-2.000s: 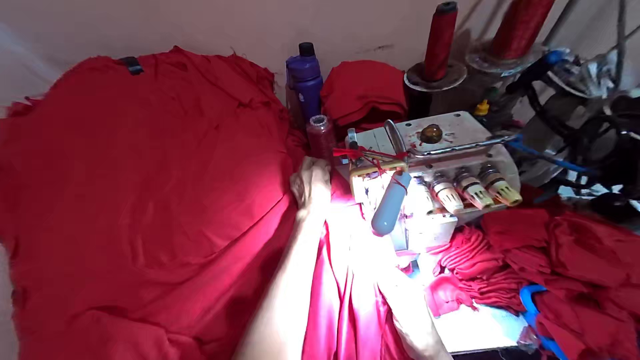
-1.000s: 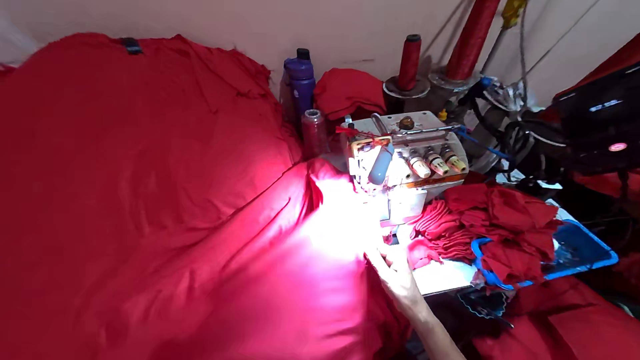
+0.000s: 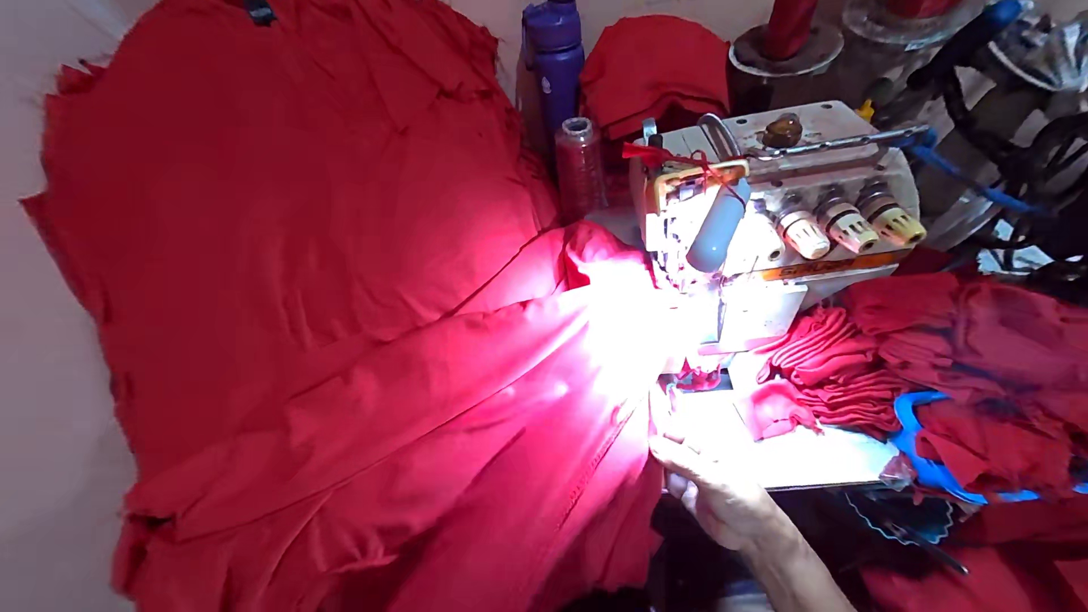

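Observation:
Red fabric (image 3: 408, 374) lies spread across the left and centre, its right edge running up to the overlock sewing machine (image 3: 765, 195). Bright lamp glare washes out the cloth beside the needle area, so the presser foot is hard to make out. My right hand (image 3: 714, 484) is at the cloth's right edge, just below the machine bed, with the edge pinched between thumb and fingers. My left hand does not show; whether the fabric covers it, I cannot tell.
Behind the fabric stand a purple bottle (image 3: 554, 68) and a thread cone (image 3: 580, 170). Folded red pieces (image 3: 837, 374) are stacked right of the needle area, beside a blue tray (image 3: 926, 459) holding more red cloth. Thread stands (image 3: 786, 55) and cables are at the back right.
Two seconds ago my left hand lay on the fabric left of the machine; it is now out of sight. The fabric has spread over that spot. My right hand remains near the cloth's right edge.

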